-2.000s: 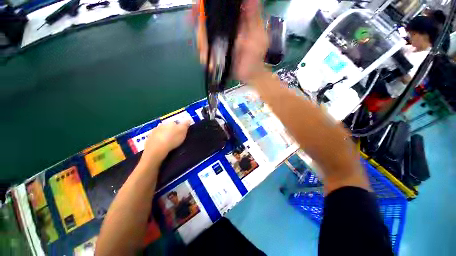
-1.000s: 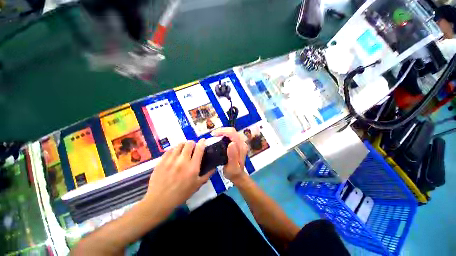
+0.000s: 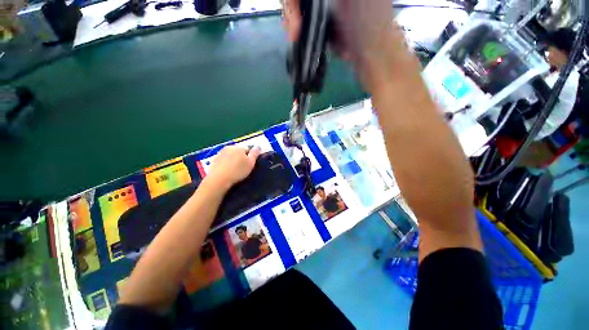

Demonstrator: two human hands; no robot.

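A long black housing (image 3: 265, 177) lies flat on the blue printed sheet, slanting from lower left to upper right. My left hand (image 3: 234, 164) rests on it near its right end and holds it. My right hand (image 3: 342, 26), blurred and partly cut off by the top edge, is around a black power screwdriver (image 3: 309, 64). The driver's silvery nose (image 3: 297, 122) points down just beyond the housing's right end; whether it touches is unclear. A thin black cable (image 3: 305, 169) lies at that end.
A green conveyor belt (image 3: 161, 97) runs behind the bench. At right are a white machine (image 3: 452, 87), a thick black hose (image 3: 526, 138), a person's white sleeve (image 3: 562, 97), black units (image 3: 516, 200) and a blue basket (image 3: 510, 283) below.
One second ago both hands held the housing on edge near me, with the driver hanging loose. Now it lies flat farther back under my left hand, and my right hand has taken the driver.
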